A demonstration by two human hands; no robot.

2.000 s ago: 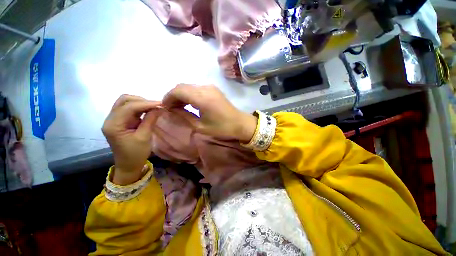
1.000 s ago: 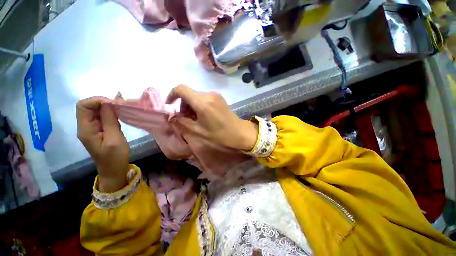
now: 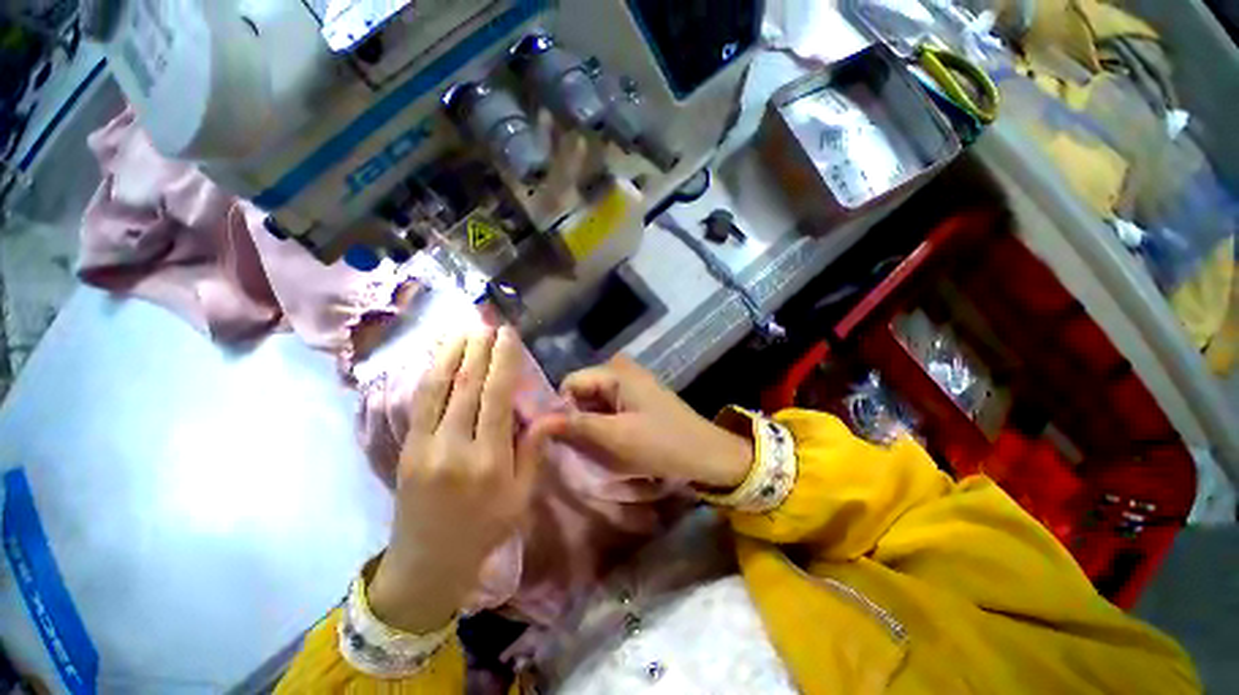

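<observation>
A pink garment piece [image 3: 584,523] runs from my lap up to the metal plate of the overlock machine [image 3: 367,149]. My left hand [image 3: 462,455] lies over the pink fabric with its fingers extended toward the needle area; what is under the fingers is hidden. My right hand [image 3: 632,428] pinches the fabric edge between thumb and fingers, close beside my left fingertips. Another pink piece [image 3: 204,258] with a gathered edge lies left of and behind the needle area.
An open metal tin [image 3: 849,143] stands right of the machine, with yellow-green-handled scissors [image 3: 962,84] beside it. A red basket [image 3: 1006,407] with clear bags is below the table at right. A pale bin [image 3: 1087,278] holds yellow and grey-blue cloth. A blue label [image 3: 48,591] is at left.
The view has turned toward the machine and right side. My hands have brought the pink fabric from the table's front edge up to the metal plate; my left hand now lies over it.
</observation>
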